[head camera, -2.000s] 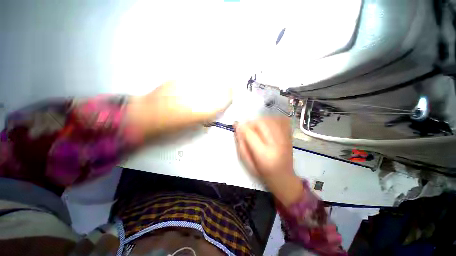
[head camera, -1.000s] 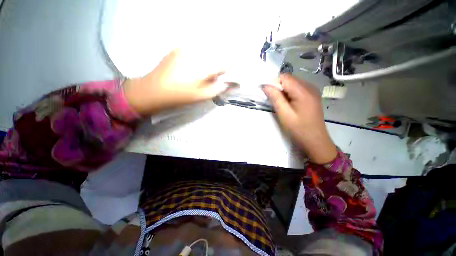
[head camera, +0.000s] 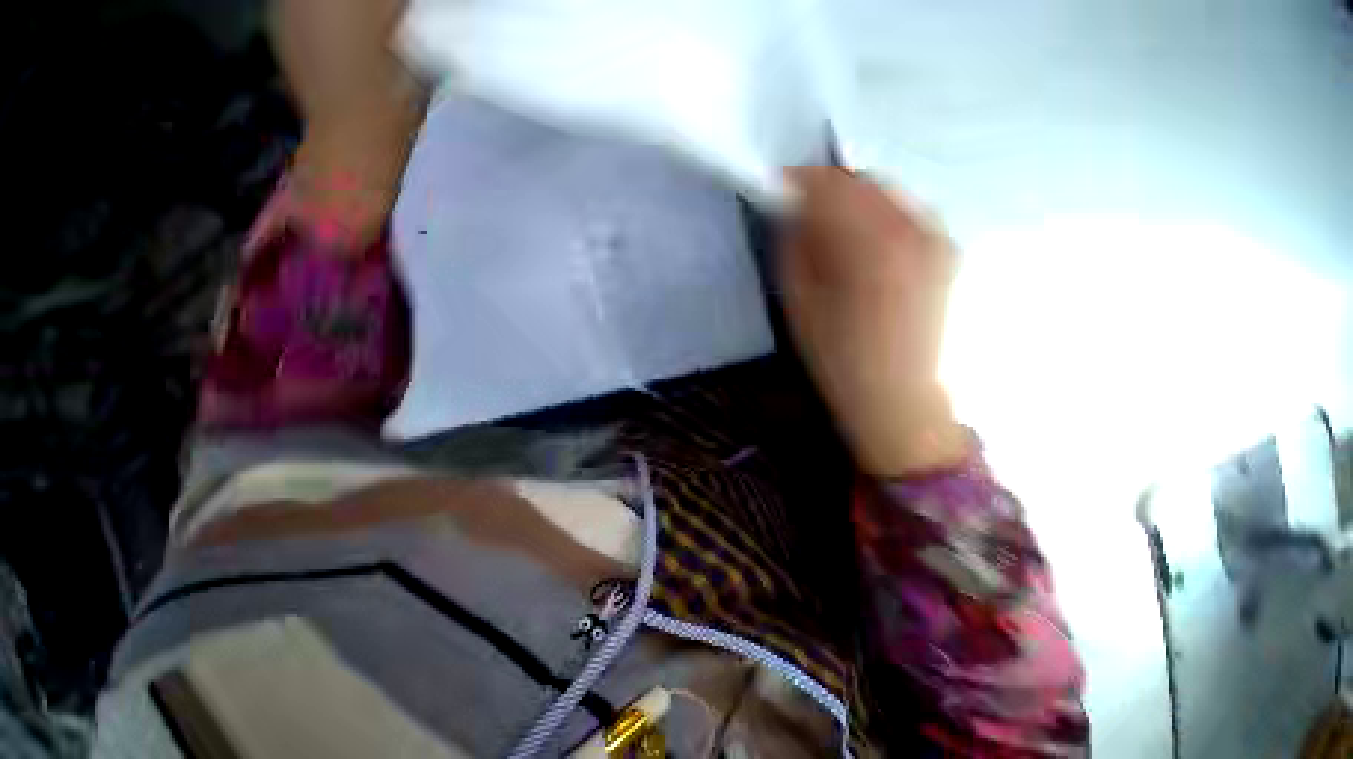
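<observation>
A white fabric piece, blurred by motion, stretches between my two hands at the top of the picture. My left hand is at the upper left, partly cut off by the top edge, and holds the fabric's left end. My right hand is right of centre, with its fingers closed on the fabric's lower right corner. The fingertips of both hands are blurred or hidden.
A flat whitish surface or sheet lies below the fabric, in front of my lap. The bright white table is at right, with blurred metal machine parts at the far right. The left side is dark clutter.
The view has swung left, away from the needle area, to the table's left end. Both hands have left the needle area and moved apart, with the white fabric spread between them.
</observation>
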